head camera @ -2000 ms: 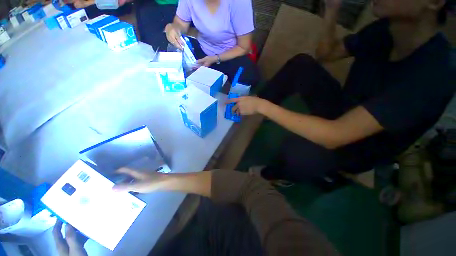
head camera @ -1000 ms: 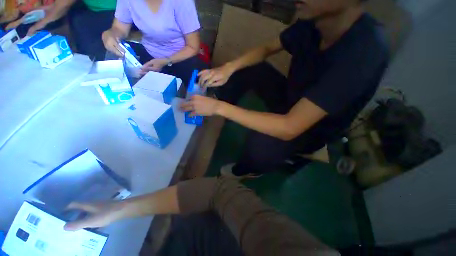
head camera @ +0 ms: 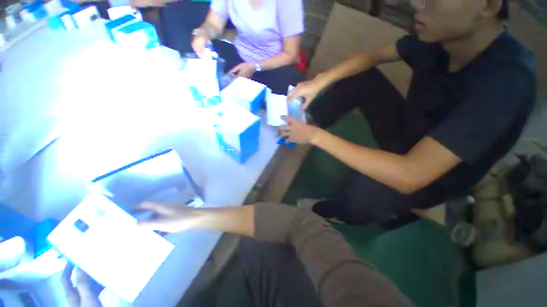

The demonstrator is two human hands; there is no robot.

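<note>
A white box (head camera: pixel 111 249) with a small dark square print is tilted at the lower left, over the table's near edge. My left hand (head camera: pixel 81 288) is at its lower left edge, fingers against it; it is partly cut off by the frame's bottom. My right hand (head camera: pixel 165 217) lies at the box's upper right side, blurred, fingers stretched forward; whether it grips anything cannot be told. Just behind is an open box flap (head camera: pixel 150 177) with a blue edge, its inside pale and glossy.
Blue-and-white retail boxes (head camera: pixel 240 133) stand on the white-covered table (head camera: pixel 222 186) ahead. A person in black (head camera: pixel 474 102) sits at the right, handling a small box. A person in a purple shirt (head camera: pixel 264 30) sits opposite. Glare washes out the table's left.
The view swung right, then back left. The white box and my hands look nearly as they were two seconds ago. The person in black now has both hands on a small box.
</note>
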